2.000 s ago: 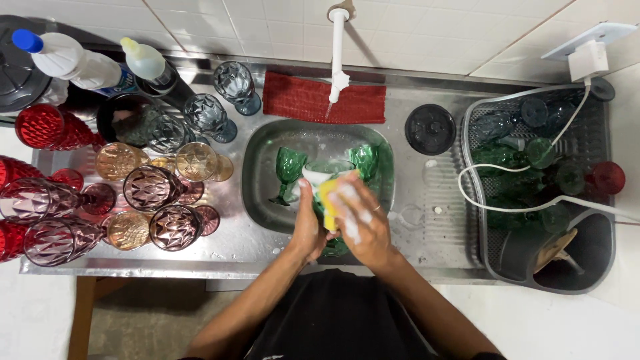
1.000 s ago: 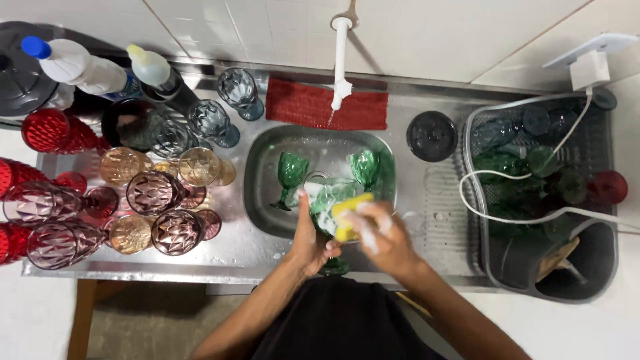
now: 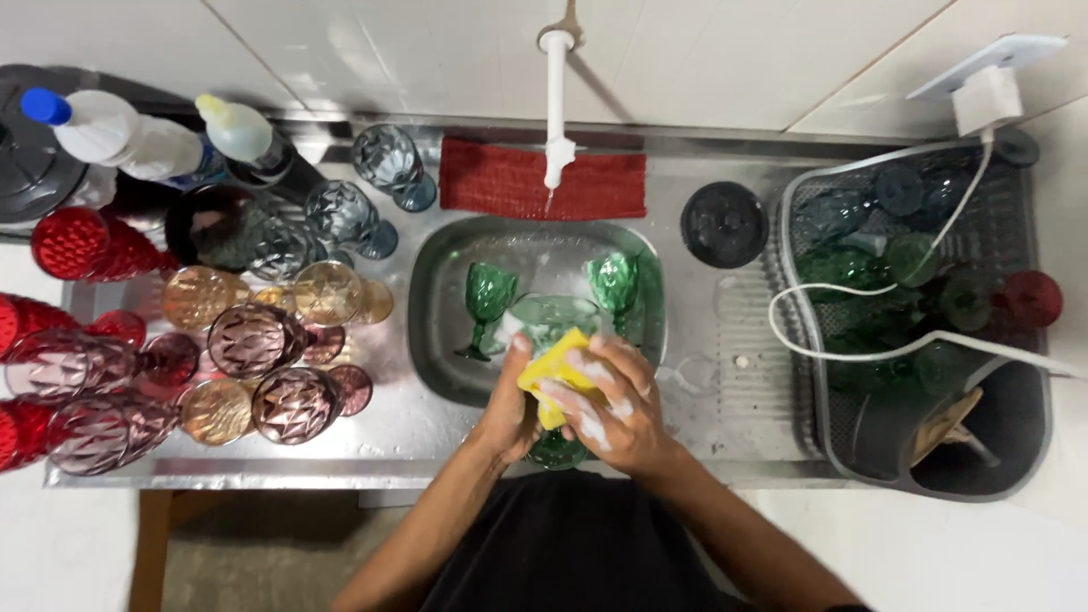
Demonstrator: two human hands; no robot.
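Observation:
Over the front of the steel sink basin (image 3: 433,374), my left hand (image 3: 510,408) holds a green glass goblet (image 3: 557,450), whose foot shows below the hands. Soap suds cover the fingers of my right hand (image 3: 616,408), which presses a yellow sponge (image 3: 552,370) against the goblet's stem or bowl; the hands hide the exact spot. In the basin lie a green goblet (image 3: 489,293) at the left and another green goblet (image 3: 614,280) at the right. A clear, sudsy round vessel (image 3: 552,314) is just beyond the sponge, partly hidden.
A white faucet (image 3: 557,110) reaches over a red cloth (image 3: 501,178). Many coloured goblets (image 3: 255,340) and bottles (image 3: 136,136) crowd the left counter. To the right are a black round lid (image 3: 724,225) and a grey dish rack (image 3: 820,408) with glasses, crossed by a white cable (image 3: 786,340).
The yellow sponge has shifted from the goblet's right side to between my two hands, lower over it. The goblet's green foot shows nearer my body than two seconds ago.

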